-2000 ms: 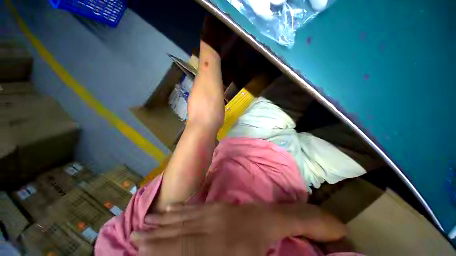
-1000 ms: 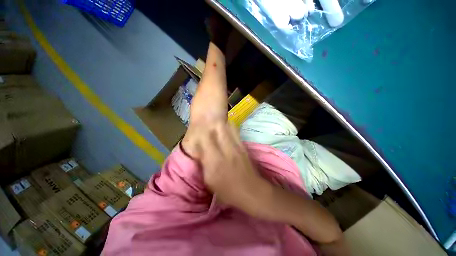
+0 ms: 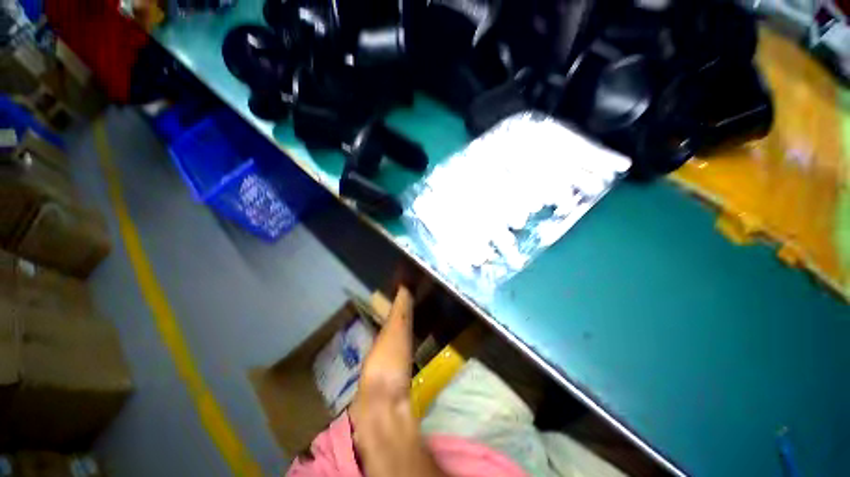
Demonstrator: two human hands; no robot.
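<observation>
My left forearm (image 3: 390,349) reaches from a pink sleeve towards the dark space under the bench edge; my left hand is lost in shadow there. Blurred skin of my right hand (image 3: 396,436) seems to lie over the left forearm at the bottom edge; its fingers are unclear. A clear bag of white arms (image 3: 513,191) lies flat on the green bench (image 3: 643,307). A large heap of black plastic housings (image 3: 615,93) lies beyond and left of it, with a few loose black pieces touching the bag's left side.
An open carton (image 3: 289,401) with bagged white and blue contents stands on the floor below the bench. Blue crates (image 3: 228,172) and stacked brown cartons (image 3: 70,326) stand left. An orange covering (image 3: 792,140) lies far right. A small blue strand (image 3: 788,452) lies lower right.
The view has swung up and forward, bringing the whole bag and black heap into sight. My right hand, earlier on the sleeve and forearm, is now mostly below the frame.
</observation>
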